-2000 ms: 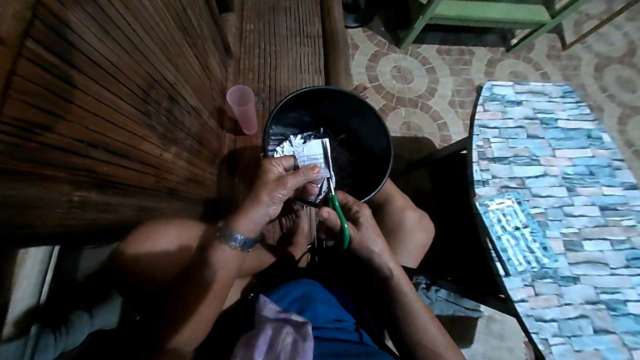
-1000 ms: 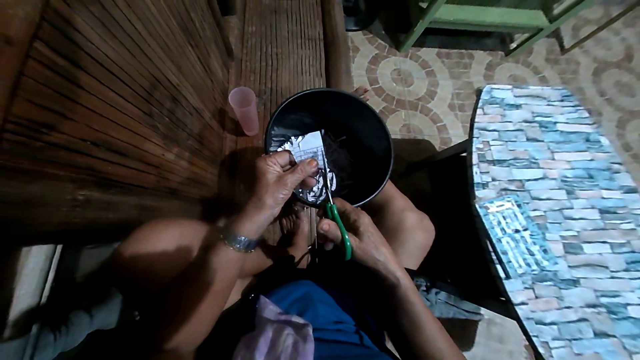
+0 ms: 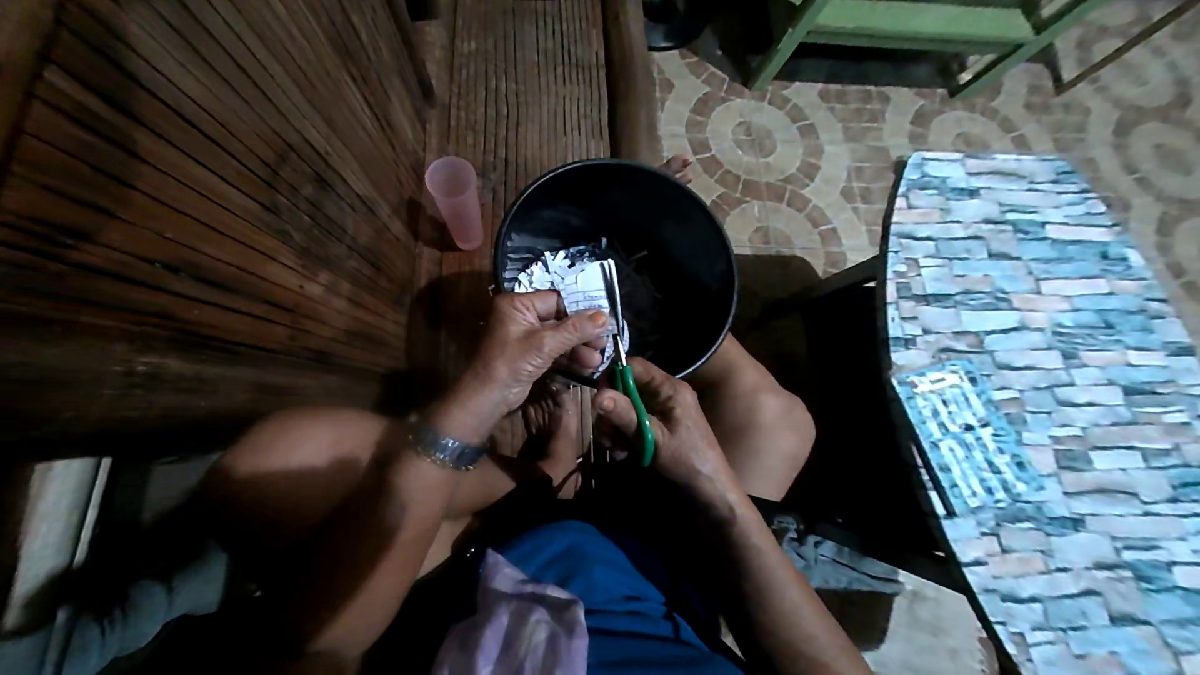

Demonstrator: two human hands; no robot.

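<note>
My left hand [image 3: 534, 347], with a metal-banded watch [image 3: 447, 447] on its wrist, pinches a piece of printed white paper [image 3: 586, 289] over a round black bucket [image 3: 720, 291]. In my right hand [image 3: 661, 412] is a pair of green-handled scissors [image 3: 637, 412]. Their narrow blades point away from me and lie along the right edge of the paper; whether the blades are parted is hard to tell. Cut white paper pieces [image 3: 536, 274] show inside the bucket, behind the held paper. The bucket's dark bottom shows little detail.
A pink translucent plastic cup [image 3: 457, 204] stands on the slatted wooden bench [image 3: 525, 84], left of the bucket. At right is a table with a stone-patterned cover [image 3: 1087, 375], a patterned blue piece [image 3: 970, 436] on its edge. A green wooden frame [image 3: 919, 23] stands on the patterned floor.
The paper in my left hand and the scissor blades have shifted slightly over the bucket. Both hands keep their holds.
</note>
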